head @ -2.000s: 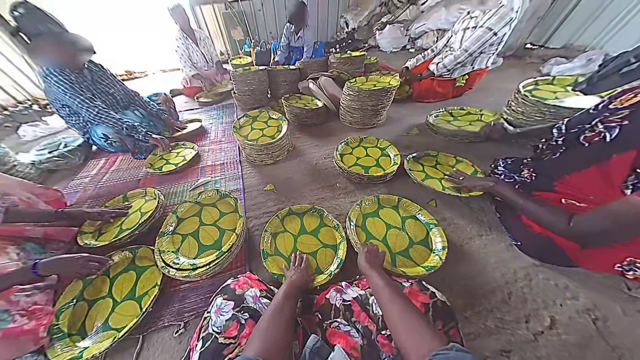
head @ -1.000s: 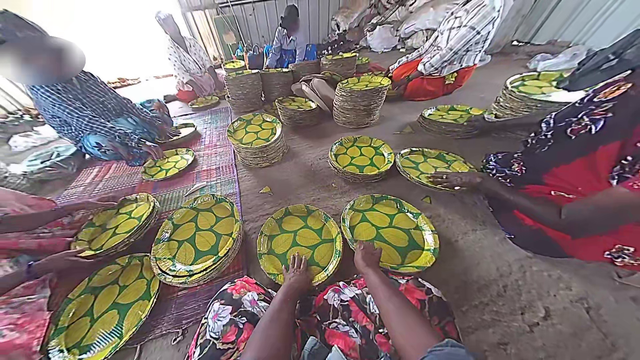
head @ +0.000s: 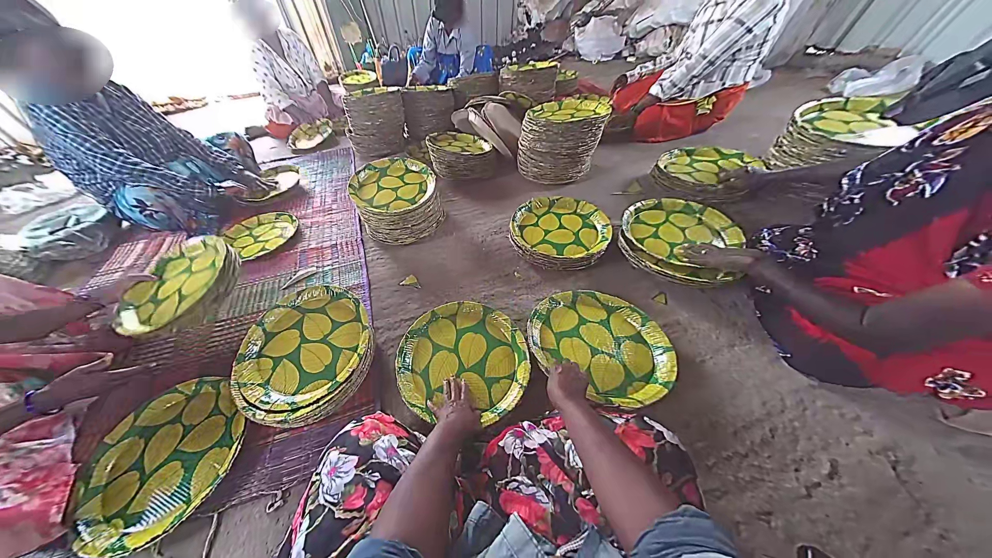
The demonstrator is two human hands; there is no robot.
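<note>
Two round leaf-patterned plates, green and yellow with shiny rims, lie side by side before my knees. My left hand (head: 456, 407) rests with spread fingers on the lower part of the left plate (head: 465, 349). On the near left edge of the right plate (head: 608, 341) is my right hand (head: 567, 385), its fingers bent at the rim; whether it grips the rim cannot be told. A stack of like plates (head: 302, 349) stands left of my left hand. Further ahead sits another stack (head: 560, 229) on the ground.
At the right a person's hand (head: 709, 257) touches a plate stack (head: 682, 232). Hands at the left hold a tilted stack (head: 182, 283) above a large plate (head: 159, 457). Taller stacks (head: 562, 143) stand farther back. A woven mat (head: 329, 201) covers ground at the left; more people sit around.
The person at the left has lifted and tilted a plate stack. At the right, a neighbour's plate now lies on a stack nearer the middle stack. My hands have stayed on their plates.
</note>
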